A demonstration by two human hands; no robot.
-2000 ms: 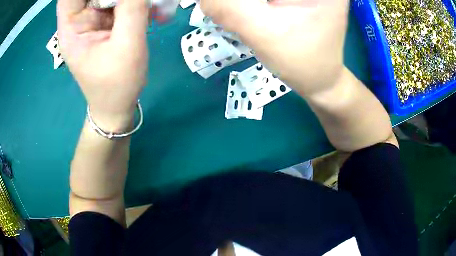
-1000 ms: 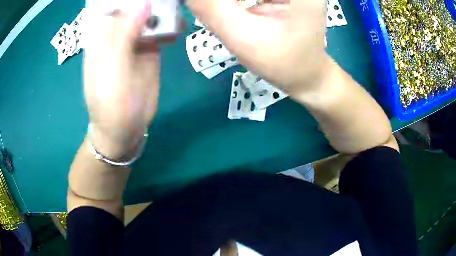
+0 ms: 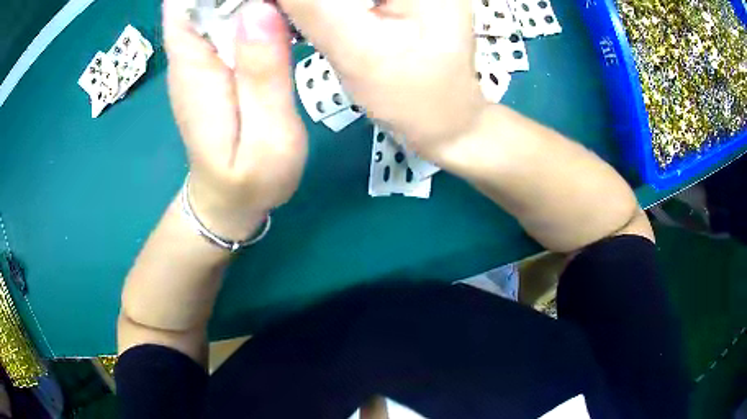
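Observation:
My left hand (image 3: 237,114) is at the upper left of centre, fingers at the top edge, closed on a white plate (image 3: 219,31) that shows only in part. My right hand (image 3: 401,74) is beside it, its fingertips close to the plate and partly cut off or hidden; whether it holds a fitting cannot be seen. White perforated plates (image 3: 321,88) lie overlapping on the green table under and around my right hand. Small gold and silver fittings (image 3: 692,78) fill the blue tray at the right.
Two set-aside plates (image 3: 116,69) overlap at the upper left. The blue tray's rim (image 3: 631,102) stands right of my right forearm. Gold strips (image 3: 15,340) and a small black object (image 3: 15,272) are at the far left edge. A curved white table edge (image 3: 37,45) runs at the upper left.
My left hand has moved right with the plate, closer to my right hand, uncovering the set-aside plates. My right hand has shifted left, showing more of the pile at its right.

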